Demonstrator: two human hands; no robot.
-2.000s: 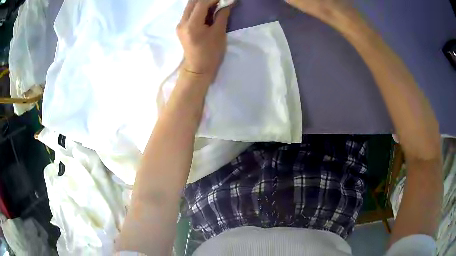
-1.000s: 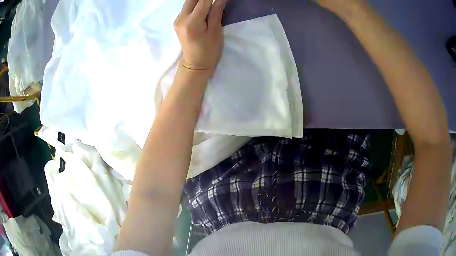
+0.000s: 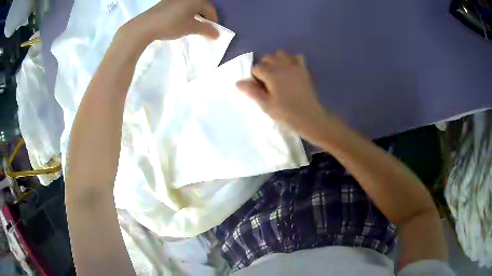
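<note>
A large white garment (image 3: 205,129) lies spread on the left part of the grey-purple table, its lower part hanging over the front edge. My left hand (image 3: 175,20) is at the top of the picture, its fingers pinching a corner of the white cloth. My right hand (image 3: 283,86) is on the upper right corner of the hemmed panel, thumb and fingers closed on its edge. The two held edges stand apart with a V-shaped gap between them. Small dark print (image 3: 110,7) shows on the cloth at the upper left.
The grey-purple table (image 3: 377,64) extends to the right. A dark, shiny object, possibly the iron (image 3: 473,16), is at the upper right corner. White cloth (image 3: 469,188) hangs at the right. More white cloth (image 3: 38,102) and a yellow rail (image 3: 35,172) are at the left.
My right hand has come down and left from the top edge onto the panel's corner. My left hand has moved left. The garment edges have parted, and the view has tilted.
</note>
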